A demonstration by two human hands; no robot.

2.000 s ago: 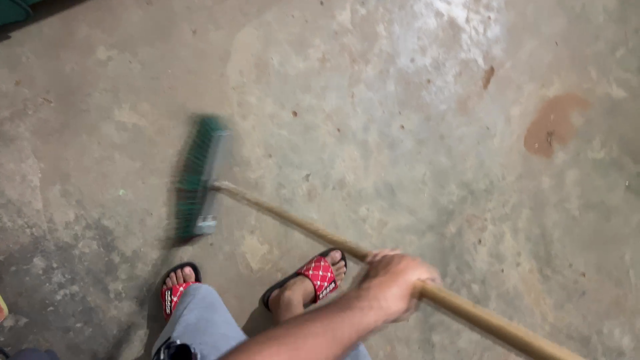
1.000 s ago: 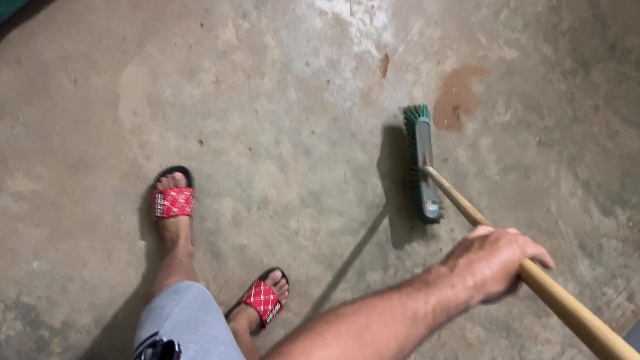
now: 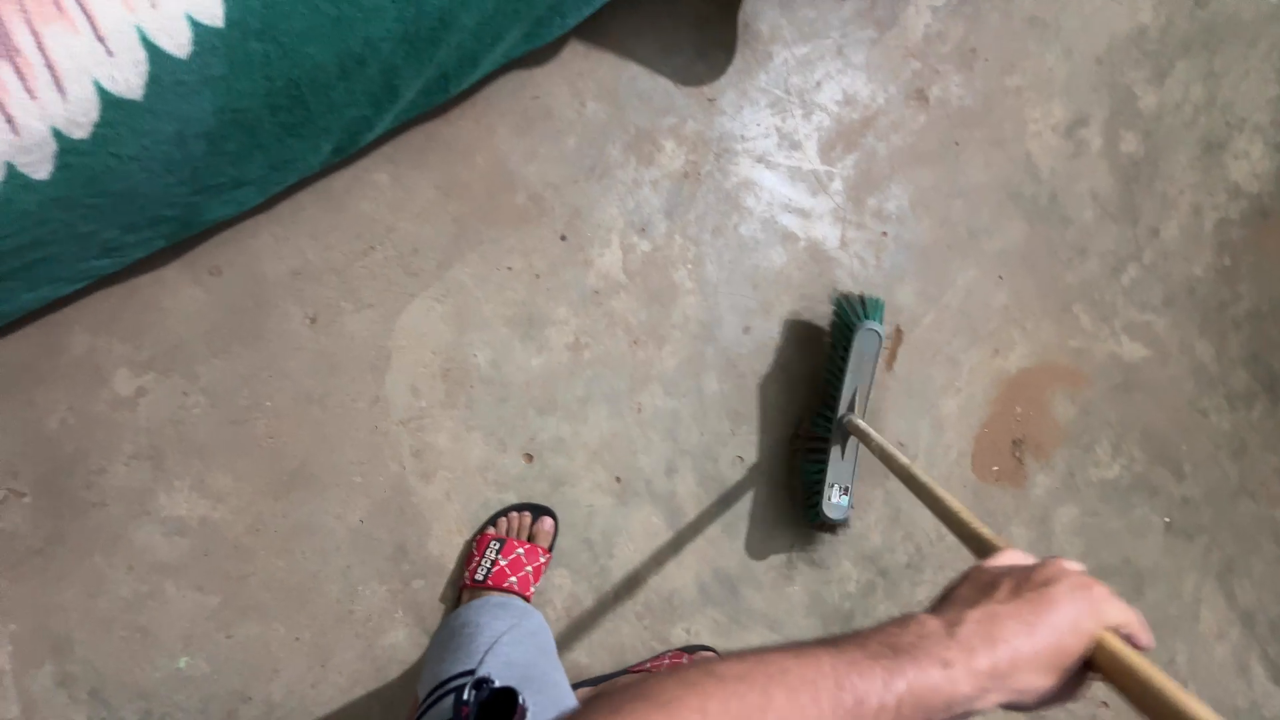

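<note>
My left hand (image 3: pixel 1045 630) is closed around the wooden handle (image 3: pixel 930 490) of a push broom, its forearm reaching in from the bottom edge. At the handle's far end, the broom's grey head (image 3: pixel 852 430) with green bristles (image 3: pixel 820 440) stands tilted at the concrete floor, its long side running roughly up and down the view. The handle's near end leaves the view at the lower right. My right hand is not in view.
Concrete floor (image 3: pixel 420 380) bears a reddish-brown patch (image 3: pixel 1025 425) right of the broom and a whitish patch (image 3: pixel 800 150) above. Green patterned fabric (image 3: pixel 300 110) hangs at the upper left. My feet wear red slide sandals (image 3: pixel 508 565), the second (image 3: pixel 675 660) partly hidden by my forearm.
The broom head has moved from near my feet at the left to the right, close to the reddish-brown patch. My left hand keeps its hold. More green fabric has come into view.
</note>
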